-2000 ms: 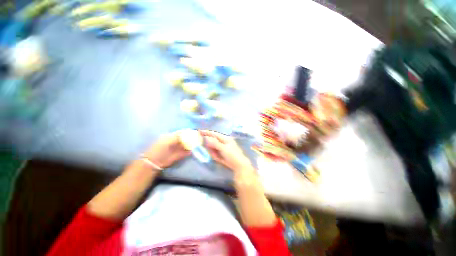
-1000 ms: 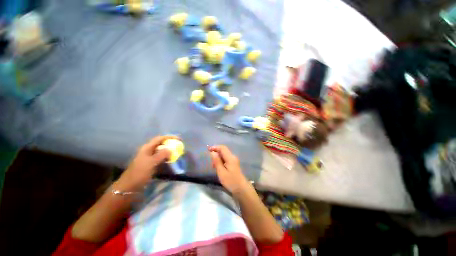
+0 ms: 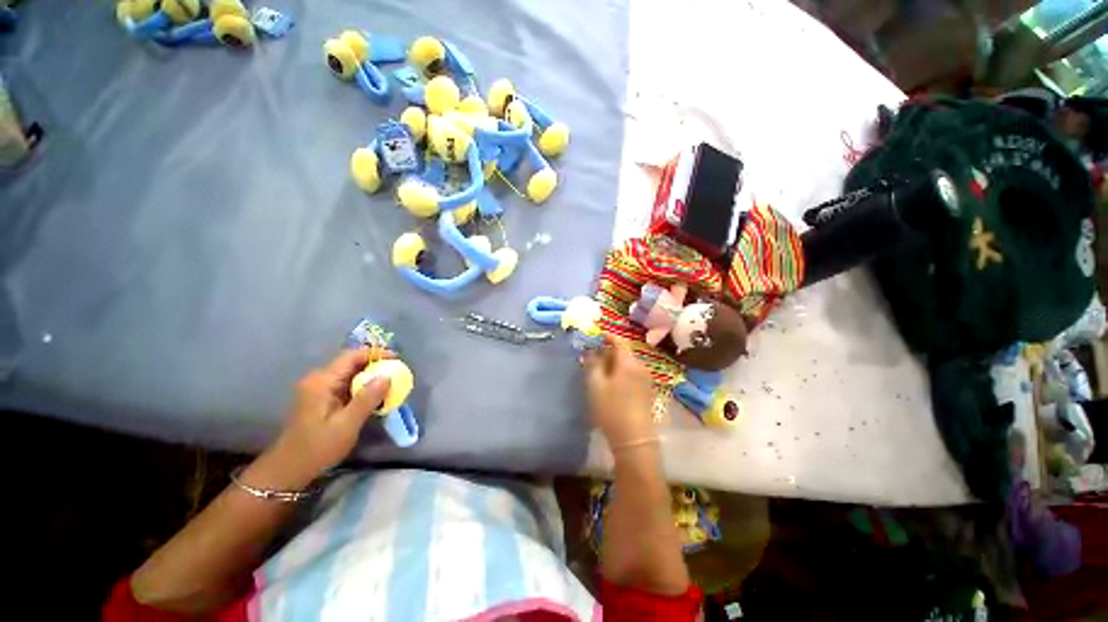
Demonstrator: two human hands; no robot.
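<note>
My left hand [image 3: 326, 411] holds a plush toy [image 3: 384, 386] by its yellow ball, near the table's front edge. Its blue loop hangs below the fingers and a small blue tag shows above. My right hand [image 3: 622, 391] is at the edge of the striped cloth of a doll [image 3: 690, 328], just below another yellow-and-blue toy [image 3: 581, 318]. Its fingertips are small and partly hidden, so I cannot tell whether they hold anything. Slim silver snips [image 3: 506, 328] lie between the hands.
A loose heap of yellow-and-blue toys [image 3: 452, 143] lies at the back, with more at the upper left. A black phone [image 3: 708, 194] rests on a red box. A black flask [image 3: 865, 225] and dark green plush [image 3: 990, 231] are at the right. A carton of toys [image 3: 693, 516] is below the edge.
My right hand has moved right, from beside the left hand to the striped cloth. My left hand has moved slightly left and down, still holding the toy. The view has shifted and is sharper.
</note>
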